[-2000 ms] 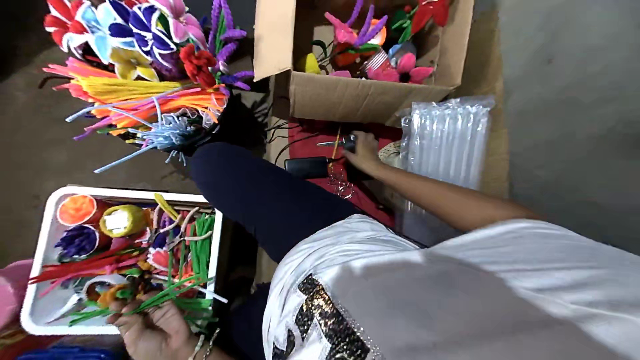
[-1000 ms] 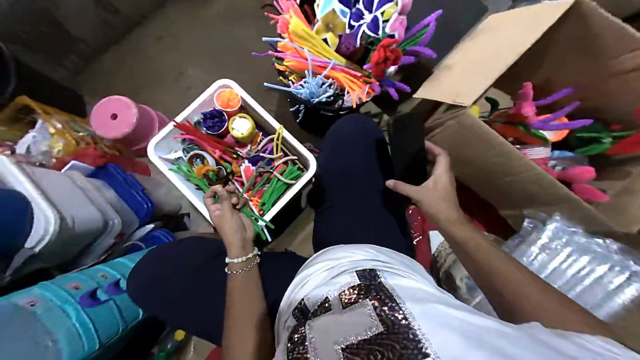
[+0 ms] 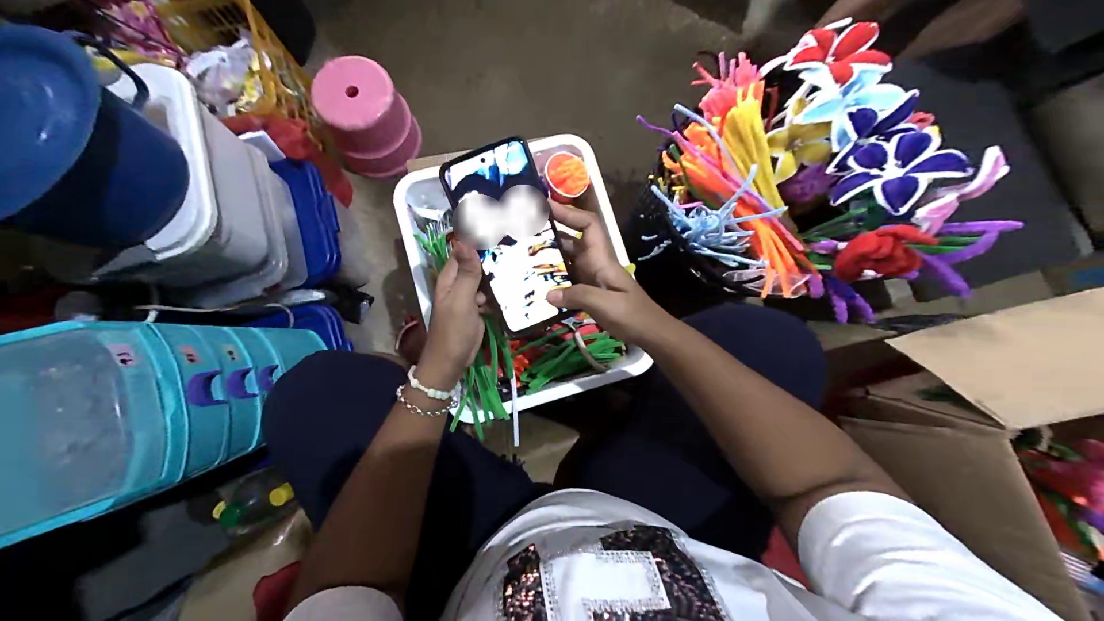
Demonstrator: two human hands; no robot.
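A smartphone [image 3: 509, 250] with its screen lit is held upright over a white plastic tray [image 3: 642, 355]. My left hand [image 3: 457, 306] grips its left edge. My right hand [image 3: 599, 276] holds the right edge, the thumb on the lower part of the screen. Beneath the phone the tray holds green pipe cleaners [image 3: 569, 362], red pieces and a cup of orange bits [image 3: 567, 175]; the phone and my hands hide much of its contents.
Right of the tray stands a dark basket of pipe cleaners [image 3: 750, 198] and pipe-cleaner flowers [image 3: 897, 164]. A cardboard box [image 3: 949, 466] is at far right. Pink pots [image 3: 362, 112], a blue bucket [image 3: 95, 147] and teal drawers [image 3: 172, 405] stand left.
My right hand has come from beside the cardboard box to over the tray, and the phone is now between both hands. My left hand has left the pipe cleaners. The view has swung left.
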